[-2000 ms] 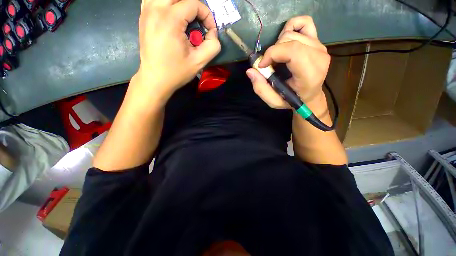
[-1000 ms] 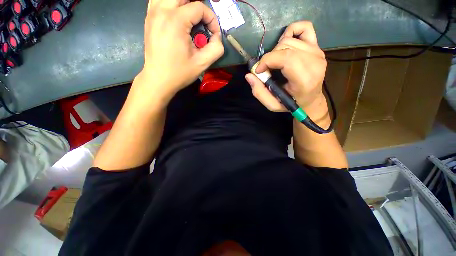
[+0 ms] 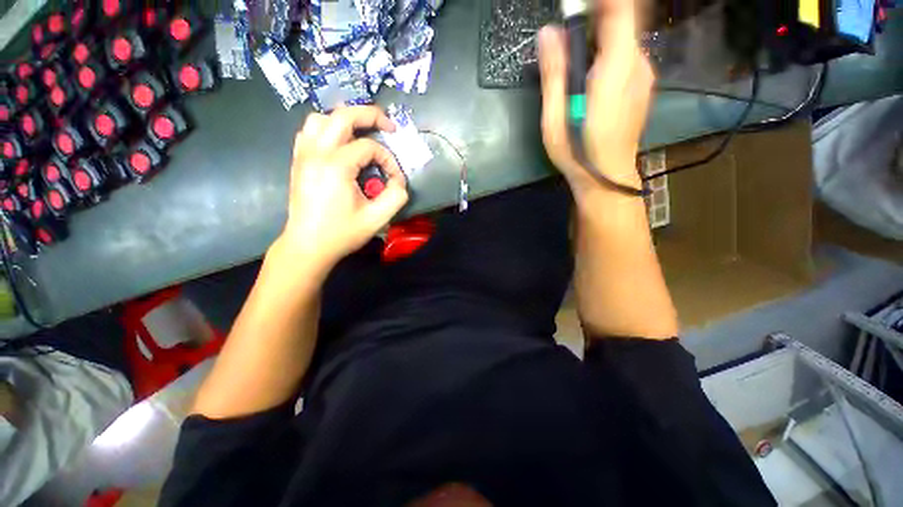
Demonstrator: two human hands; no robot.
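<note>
My left hand point(image 3: 342, 183) holds a small black unit with a round red face point(image 3: 373, 186) between thumb and fingers at the bench's front edge. A white circuit board point(image 3: 409, 142) lies just right of its fingertips. A thin dark red wire point(image 3: 457, 151) curves from the board to a small pale end piece at the edge. My right hand point(image 3: 606, 99) is blurred and raised over the dark mat. It grips the soldering iron point(image 3: 577, 74), whose green band shows; its tip is hidden or too blurred to see.
Rows of black-and-red units point(image 3: 104, 124) stand at left. A heap of white-silver boards point(image 3: 342, 50) lies at the back middle. A dark mat point(image 3: 510, 45) with silver scraps is right of it. A black box with lit display point(image 3: 853, 25) stands far right. A cardboard box point(image 3: 728, 233) sits below the bench.
My right hand has moved up and away from the board with the iron. The view has shifted, showing more of the bench. My left hand still holds the black-and-red unit.
</note>
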